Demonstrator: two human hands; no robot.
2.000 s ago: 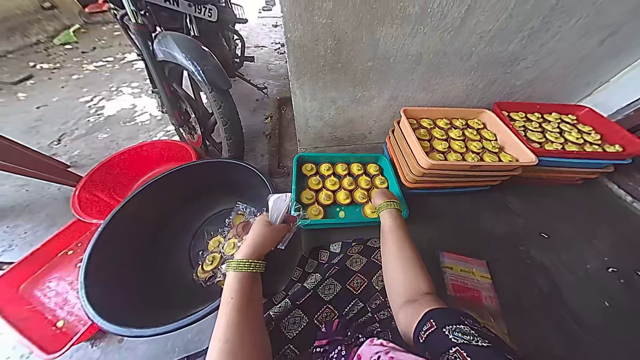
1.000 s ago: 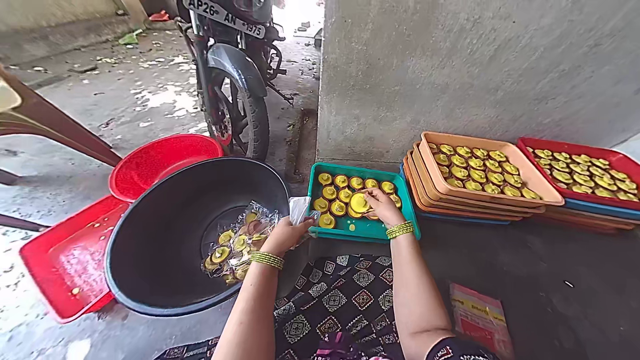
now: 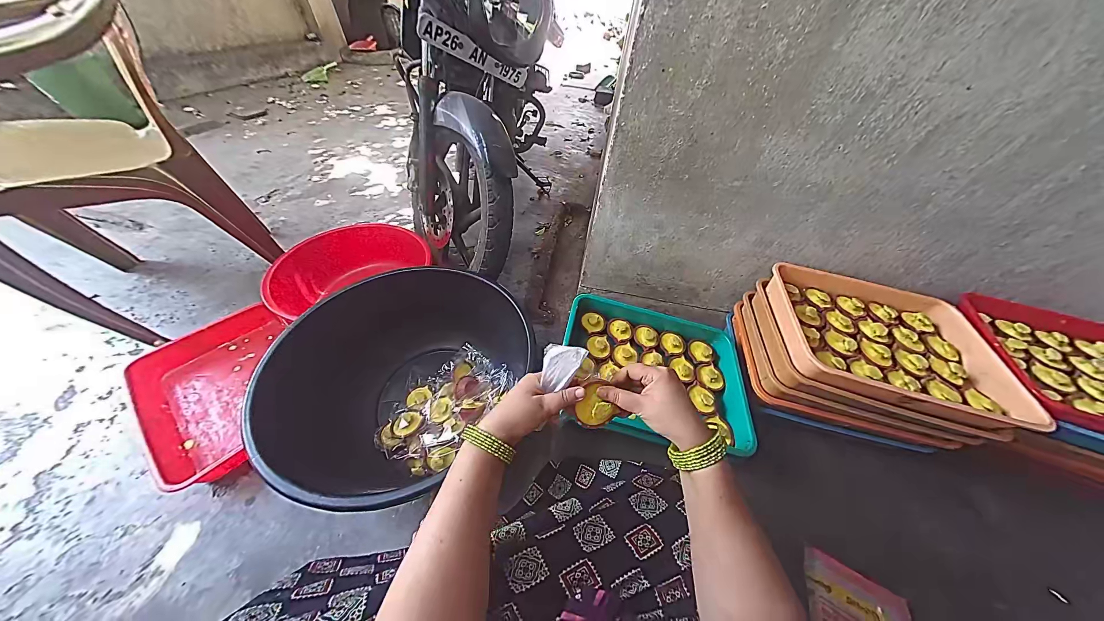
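Note:
Over the near left corner of a green plastic tray, my left hand grips a stack of clear plastic bags. My right hand pinches a round yellow-topped piece at the opening of a bag, close to my left fingers. Rows of similar yellow-topped pieces lie in the green tray. At the left, a large black tub holds a heap of such pieces in clear bags.
Stacked orange trays and a red tray with more pieces stand at the right. A red basin and red tray lie left of the tub. Beyond are a plastic chair, motorcycle and wall. A printed packet lies near.
My right hand was down in the green tray, then lifted a yellow-topped piece and brought it left to the bags in my left hand.

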